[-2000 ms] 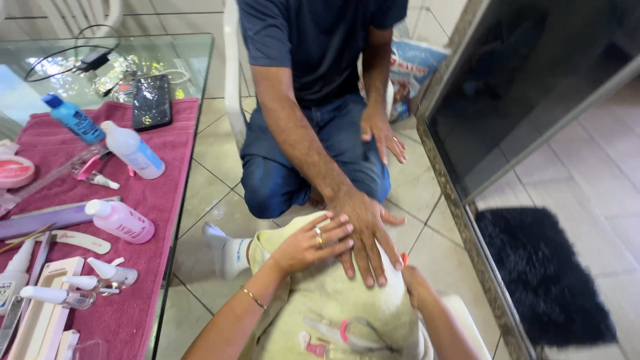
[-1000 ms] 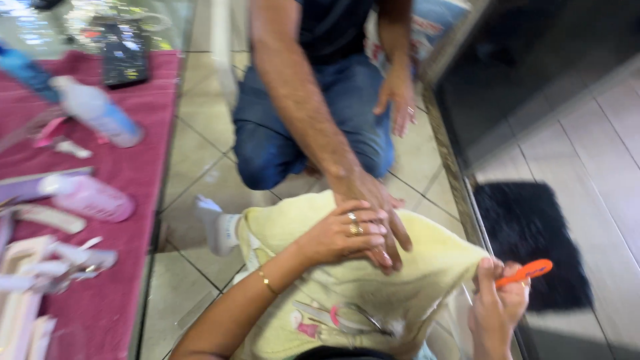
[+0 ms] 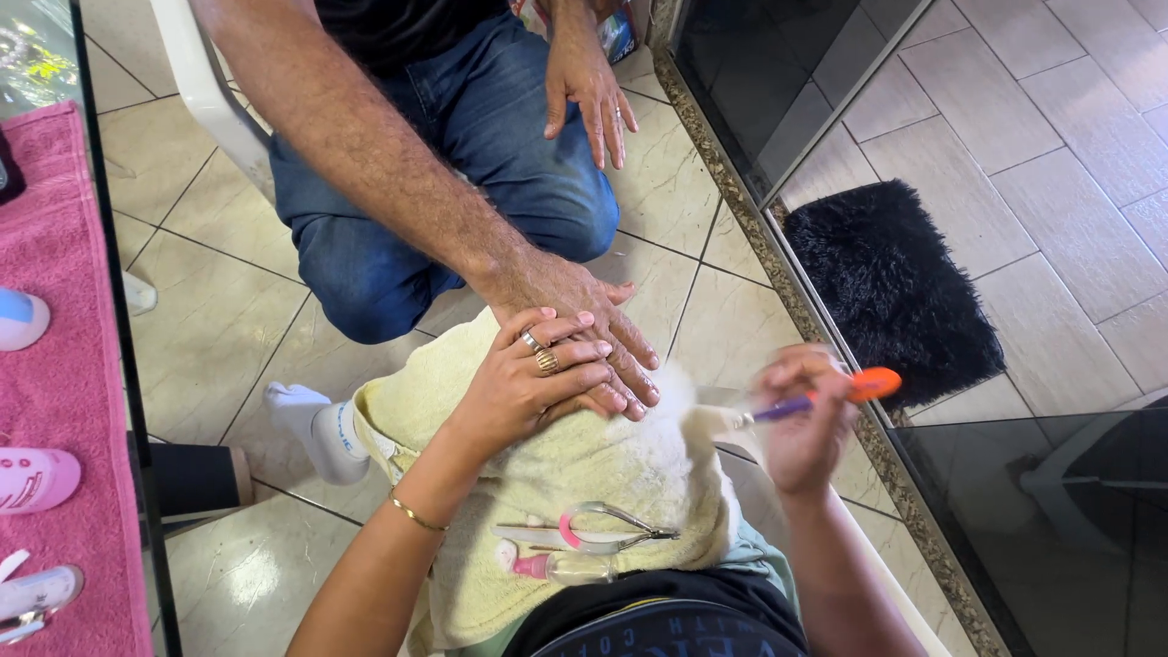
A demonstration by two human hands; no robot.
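Observation:
My left hand (image 3: 547, 370), with rings on a finger, lies over the back of the seated person's hand (image 3: 593, 301), which rests palm down on a pale yellow towel (image 3: 456, 383) across my lap. To the right, my blurred right hand (image 3: 808, 420) holds a brush (image 3: 785, 408) with an orange and purple handle, its pale bristles pointing left near the towel's edge. White powder (image 3: 671, 401) shows beside the person's fingertips. On the towel lie a cuticle nipper (image 3: 616, 529) with a pink part, a thin flat stick (image 3: 511, 533) and a small clear bottle (image 3: 581, 568) with a pink cap.
At left, a glass table bears a pink towel (image 3: 55, 383) with a pink bottle (image 3: 36, 480) and other bottles. The person's other hand (image 3: 589, 100) rests by their knee. A white chair (image 3: 205, 82), a glass door frame and a black shaggy mat (image 3: 894, 283) stand around.
My right hand has let go of the towel's edge, which was lifted one second ago, and the brush now points left over the towel. White powder now shows there. The view has shifted.

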